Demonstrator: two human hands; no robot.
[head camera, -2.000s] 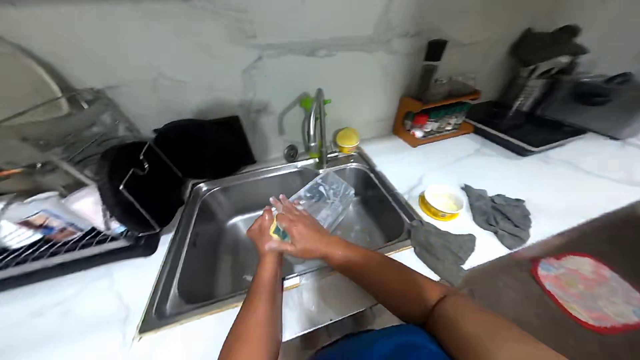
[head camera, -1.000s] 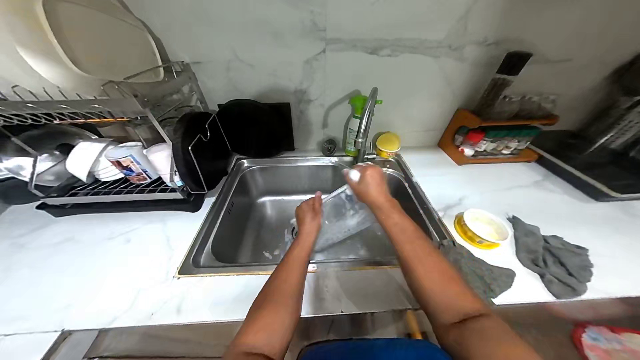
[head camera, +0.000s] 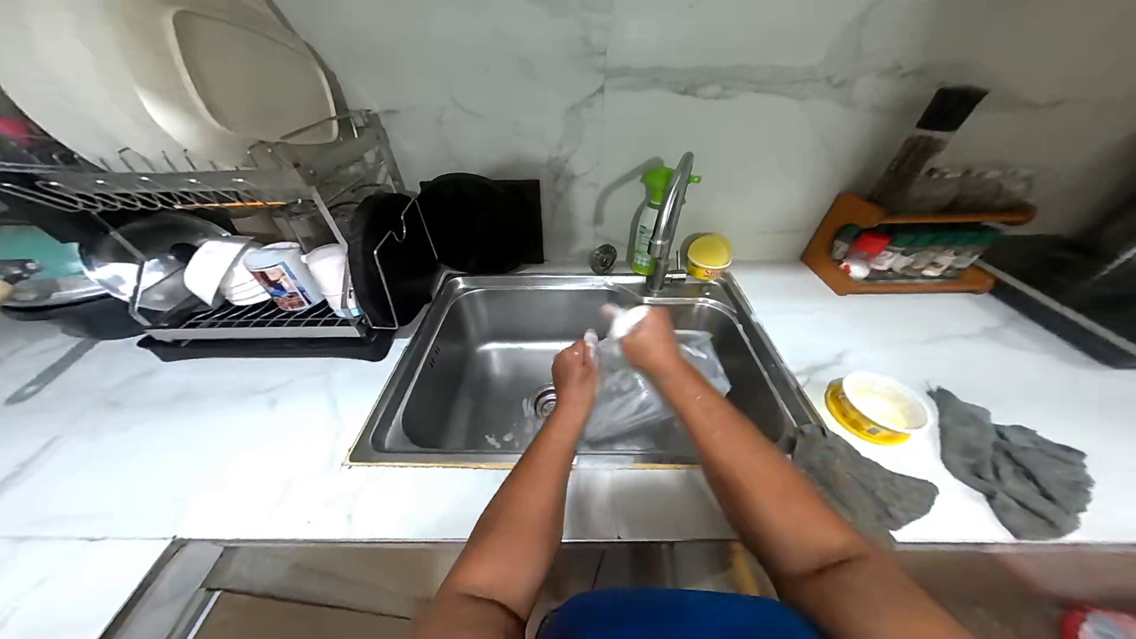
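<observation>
Over the steel sink, my left hand (head camera: 575, 373) grips the edge of a clear plastic bag (head camera: 626, 399), with a bit of white foam at the fingertips. To its right, below the faucet (head camera: 672, 217), my right hand (head camera: 648, 337) is closed on something pale and whitish, blurred and perhaps a soapy sponge, against the bag's upper part. The bag hangs between and beneath both hands inside the sink basin (head camera: 479, 355). Suds dot the basin floor near the drain (head camera: 543, 401).
Left of the sink stands a dish rack (head camera: 257, 328) with bowls and pans. Behind it are a green-topped bottle (head camera: 646, 226) and a yellow tub (head camera: 709, 256). On the right lie a white bowl (head camera: 885, 404), grey cloths (head camera: 861, 484) and a wooden spice rack (head camera: 830, 244).
Two seconds ago my hands were together at the sponge; now they are apart, holding the bag between them. Since one second ago the right hand is lower, beneath the faucet. The view has shifted.
</observation>
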